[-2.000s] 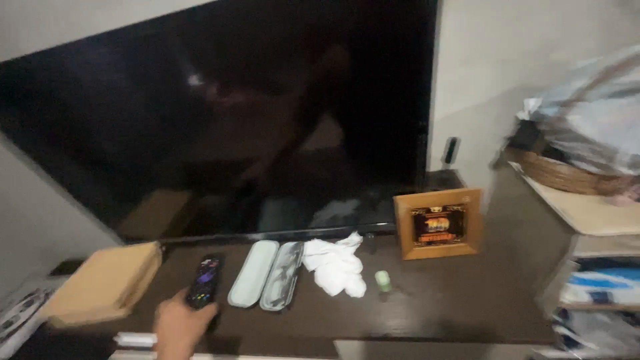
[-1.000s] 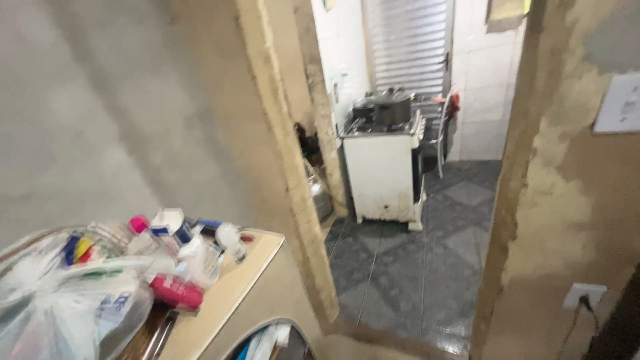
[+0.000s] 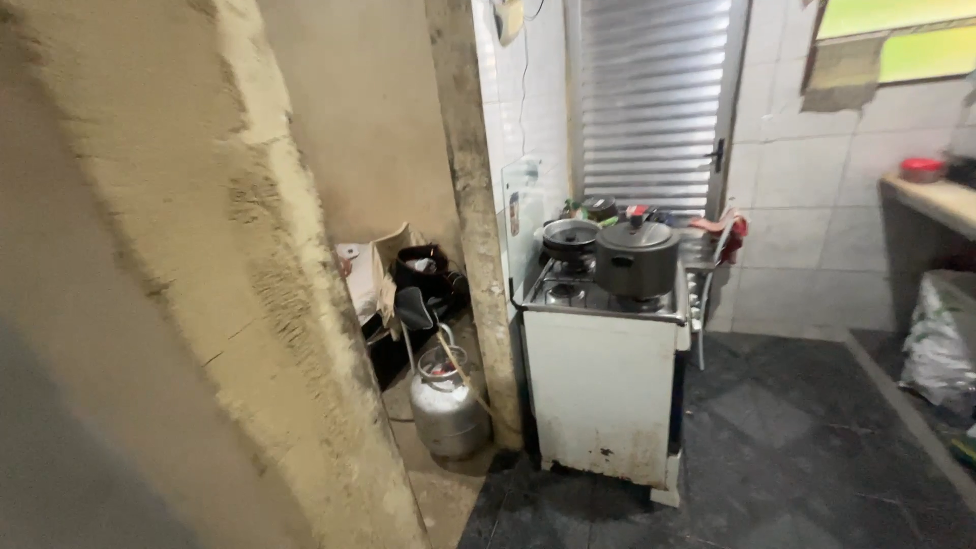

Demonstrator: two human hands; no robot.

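Observation:
Neither of my hands shows in the head view. A white gas stove [image 3: 602, 389] with rust along its lower side stands near the middle. On its top sits a large dark pressure cooker [image 3: 637, 259], lid on, with a lidded frying pan [image 3: 570, 238] behind it to the left. The stove's glass cover [image 3: 520, 221] is raised upright. To the left of the stove, past a narrow wall edge, a silver gas cylinder [image 3: 450, 412] stands on the floor with a hose at its top.
A rough plastered wall edge [image 3: 305, 305] rises close on the left. Behind the stove is a louvered metal door [image 3: 652, 107]. Dark floor tiles [image 3: 770, 427] run to the right, where a counter [image 3: 938, 202] holds a red-lidded container [image 3: 921, 169]. Bags [image 3: 419, 282] lie behind the cylinder.
The view has swung from the television and shelf to the kitchen, and the stove is now nearer. Two seconds ago a hand was at a remote control; no hand shows now.

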